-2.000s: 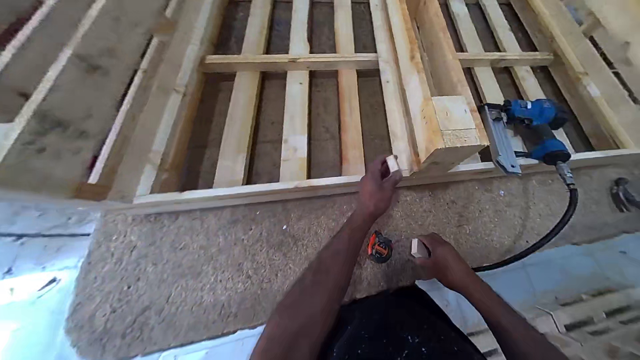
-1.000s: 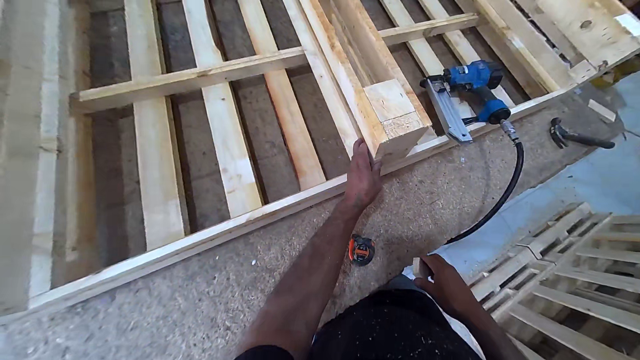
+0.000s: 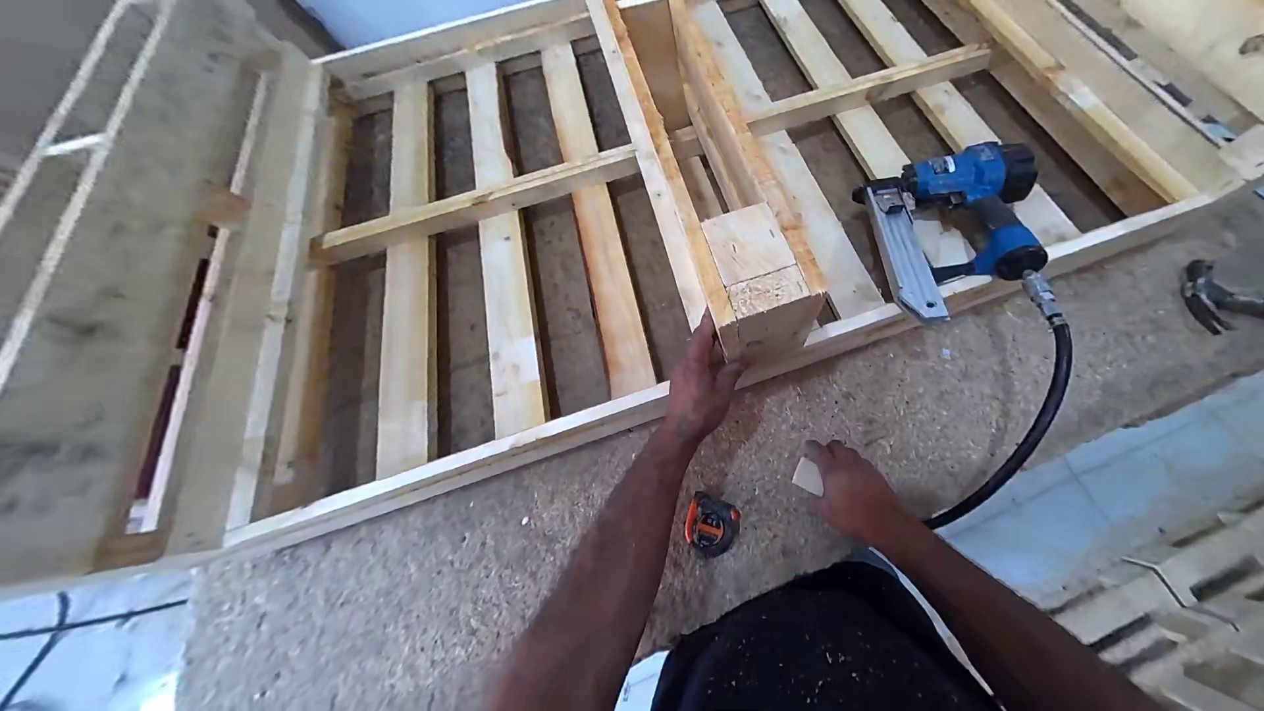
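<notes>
My left hand (image 3: 703,387) touches the near end of the boxed wooden beam (image 3: 758,259) in the middle of the slatted timber frame (image 3: 449,461); whether its fingers grip the wood cannot be told. Between the fingers of my right hand (image 3: 851,486) is a small wooden block (image 3: 808,476), held over the chipboard surface. An orange and black tape measure (image 3: 711,523) lies between my forearms. To the right of the beam, a blue pneumatic nailer (image 3: 953,212) rests on the frame, with a black air hose (image 3: 1042,425) attached.
A claw hammer (image 3: 1213,298) lies at the right on the chipboard (image 3: 395,602). Slatted wooden pieces (image 3: 1175,622) are at the lower right. A large board panel (image 3: 118,326) stands along the left side of the frame.
My left hand held a small light piece of wood at the frame's near rail two seconds ago; it is now at the beam's end, and that piece is not visible in it. The view has shifted.
</notes>
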